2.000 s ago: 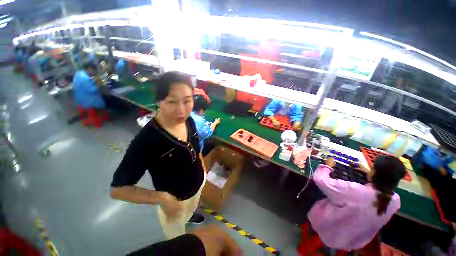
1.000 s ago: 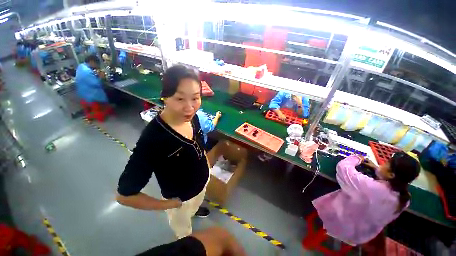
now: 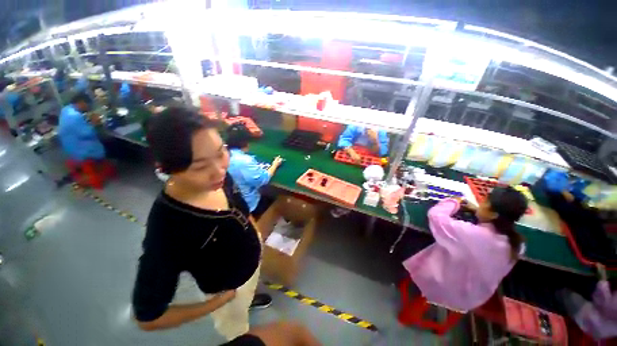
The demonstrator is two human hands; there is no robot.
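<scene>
No hand of mine shows clearly. A blurred dark sleeve and bare forearm are cut off by the bottom edge; the hand is out of the picture. Nearest in front stands a person in a black top (image 3: 199,250) and pale trousers, head turned to the right, one hand at the waist. Behind, a shallow red-orange tray (image 3: 341,191) with a few dark pieces lies on the green bench (image 3: 277,177). An open cardboard carton (image 3: 274,260) with white wrapping stands on the floor below the bench.
A worker in a pink smock (image 3: 467,253) sits on a red stool (image 3: 413,307) at the bench. Blue-clad workers sit farther left and across. White round items (image 3: 373,174) cluster at the bench edge. Yellow-black tape (image 3: 325,307) crosses the floor. Another red tray (image 3: 534,321) is at lower right.
The view has swung right, so the bench has shifted left. The person in black appears nearer and has turned their head to the right. More of the red tray at lower right shows.
</scene>
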